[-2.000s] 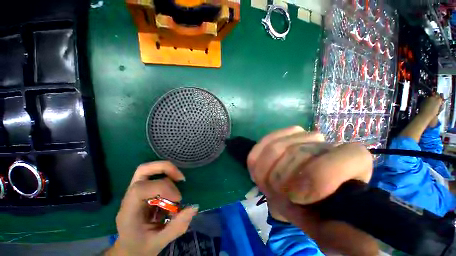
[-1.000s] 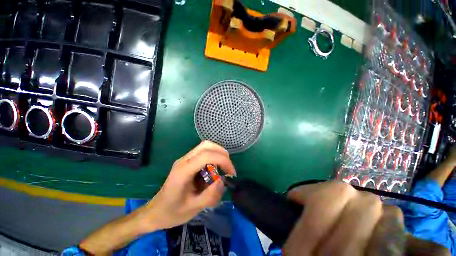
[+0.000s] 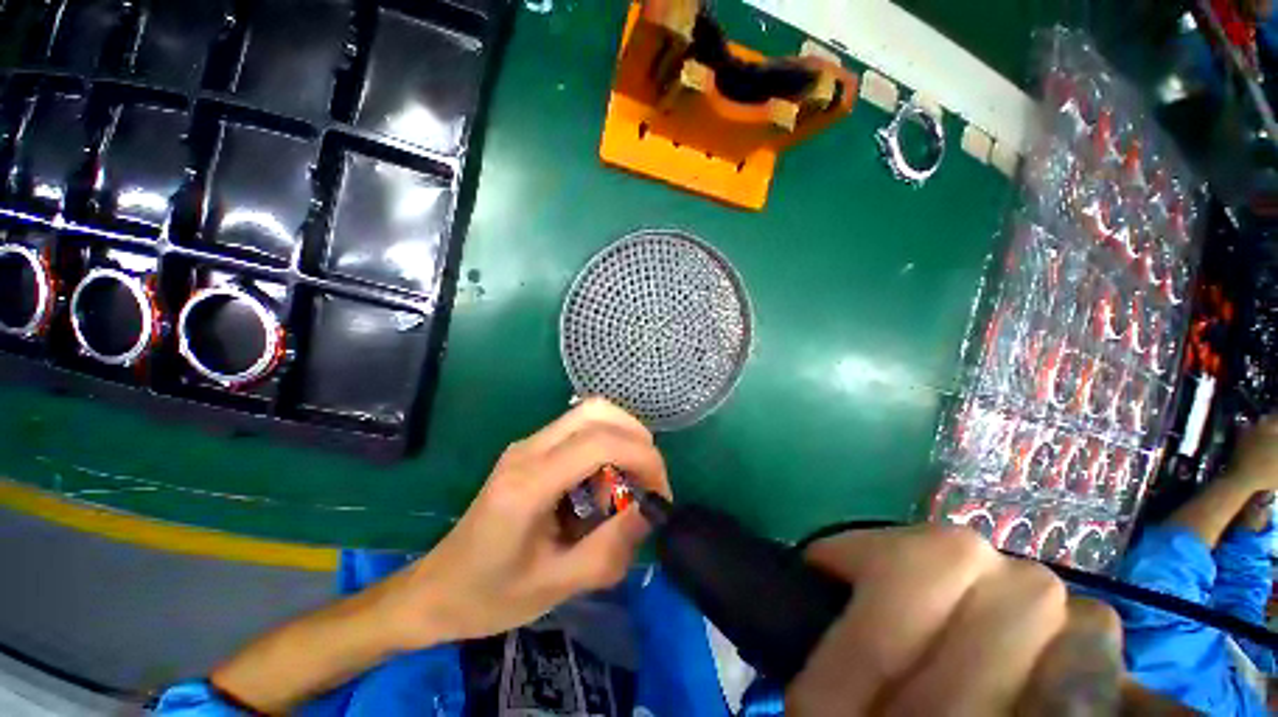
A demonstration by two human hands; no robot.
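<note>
My left hand [image 3: 540,525] holds a small silver and orange-red watch case [image 3: 603,493] between its fingertips, mostly covered by the fingers. My right hand [image 3: 967,616] grips a black electric screwdriver [image 3: 743,581] with its tip pointing left. The tip is at the watch case; the exact contact point is too small to tell. The round grey screw tray [image 3: 656,331] lies flat on the green mat, just beyond my left hand.
A black blister tray [image 3: 367,367] at the left has three cases in its near row. An orange fixture [image 3: 687,157] and a loose silver ring [image 3: 912,142] stand beyond the disc. A clear tray of cases [image 3: 1072,378] is at the right, near another person's arm [image 3: 1233,483].
Since two seconds ago, the screwdriver tip has left the screw tray and moved to the watch case in my left hand. The view has shifted, showing more of the black tray.
</note>
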